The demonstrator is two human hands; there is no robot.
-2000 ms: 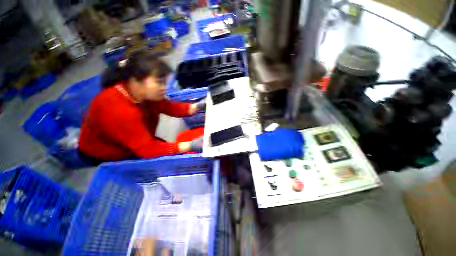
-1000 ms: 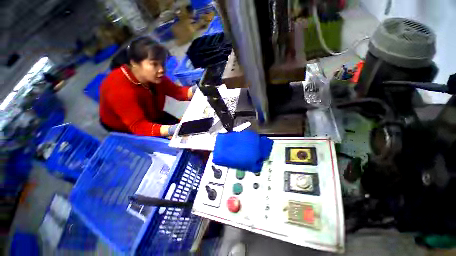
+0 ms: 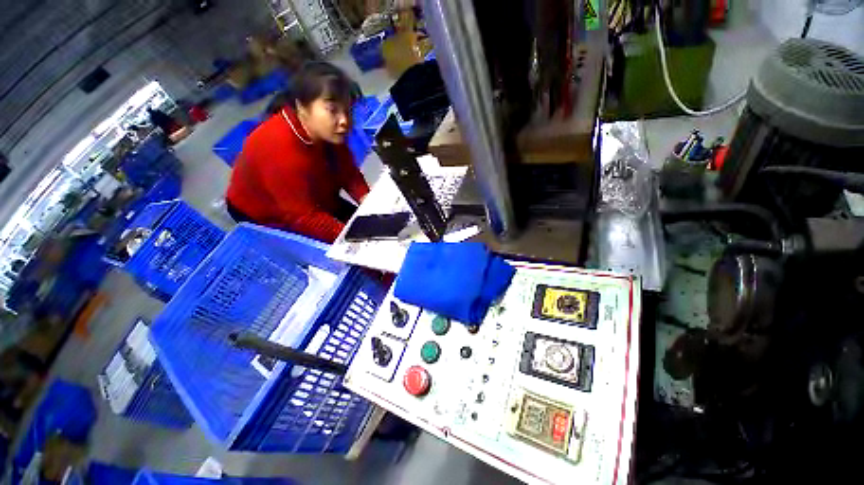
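Neither of my hands is in view. Nearest is a pale control panel with red and green buttons, knobs and square dials. A folded blue cloth lies on its upper left edge. A black strip with holes stands tilted behind the cloth. A flat black slab lies on the papered bench. A large blue crate with a paper liner stands left of the panel. A dark bar reaches from the panel's left side over the crate.
A person in a red top sits beyond the crate at the bench. A grey press post rises behind the panel. A clear plastic bag lies right of it. A ribbed motor and dark machinery are at right. More blue crates stand left.
The view has swung and tilted, so the panel is larger and the crate lies farther left. A blurred hand low in the crate two seconds ago is gone. The person's gloved hands no longer show.
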